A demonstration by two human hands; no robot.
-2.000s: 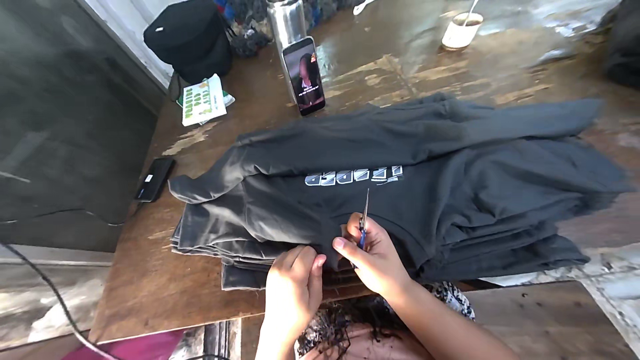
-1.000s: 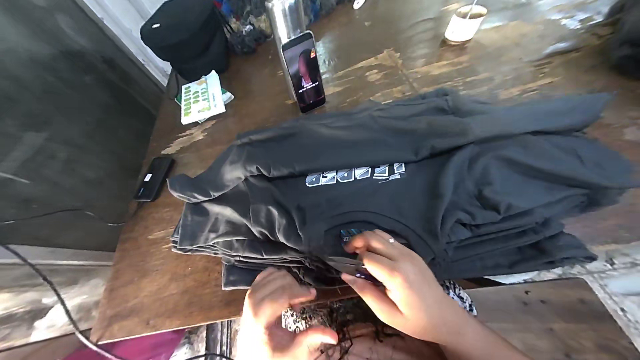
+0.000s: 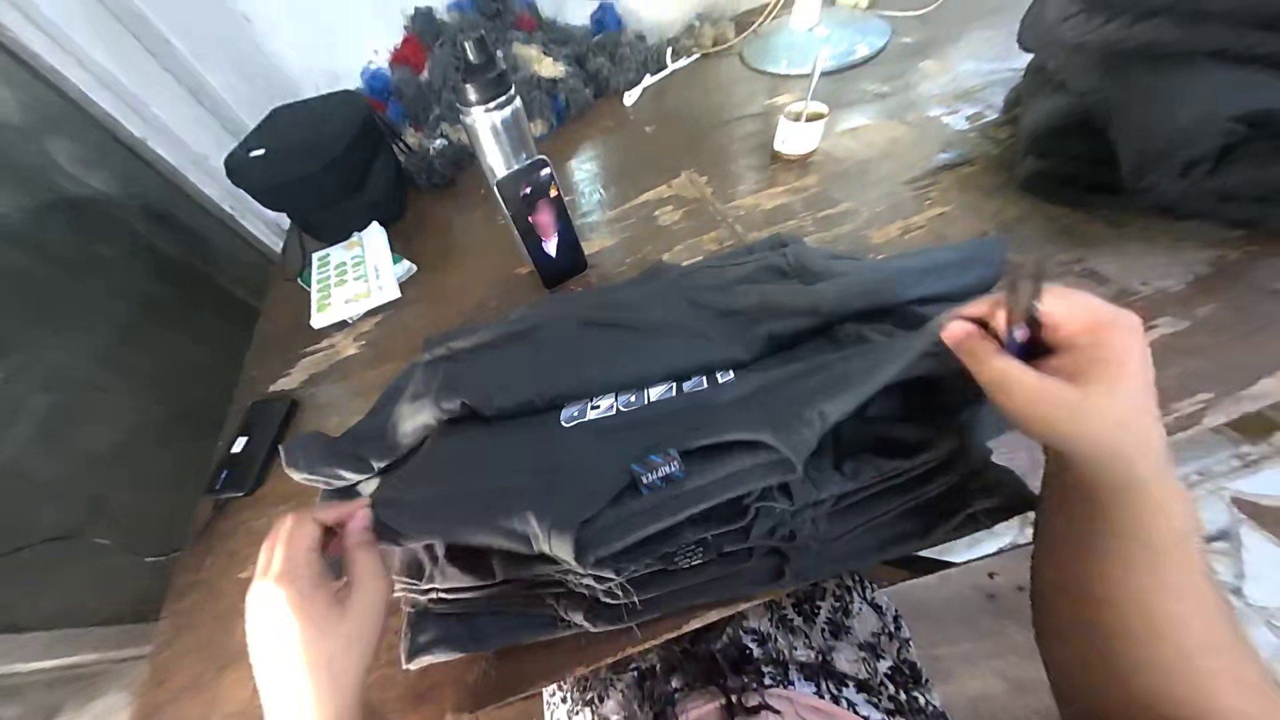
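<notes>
A dark T-shirt with a printed chest [image 3: 640,400] and a neck label [image 3: 657,470] lies on top of a stack of dark shirts [image 3: 520,620] at the table's near edge. My left hand [image 3: 320,580] pinches the top shirt's edge at the stack's left side. On the right, my right hand [image 3: 1060,370] grips the same shirt between thumb and finger, pulling its fabric up a little. Small scissors [image 3: 1022,310] are also held in that hand, blurred, with the blades pointing up; whether the blades are apart cannot be told.
A phone [image 3: 543,222] leans on a metal bottle [image 3: 498,130] behind the shirts. Around them are a black bag [image 3: 320,160], papers [image 3: 355,277], a black device [image 3: 252,447], a cup with a spoon [image 3: 800,130], a lamp base [image 3: 815,40], yarn-like scraps [image 3: 560,60] and a dark cloth pile [image 3: 1150,110].
My hands have moved apart from the neckline to opposite sides of the top shirt, and both now pinch its fabric. The shirt's neck is spread, with its label in view.
</notes>
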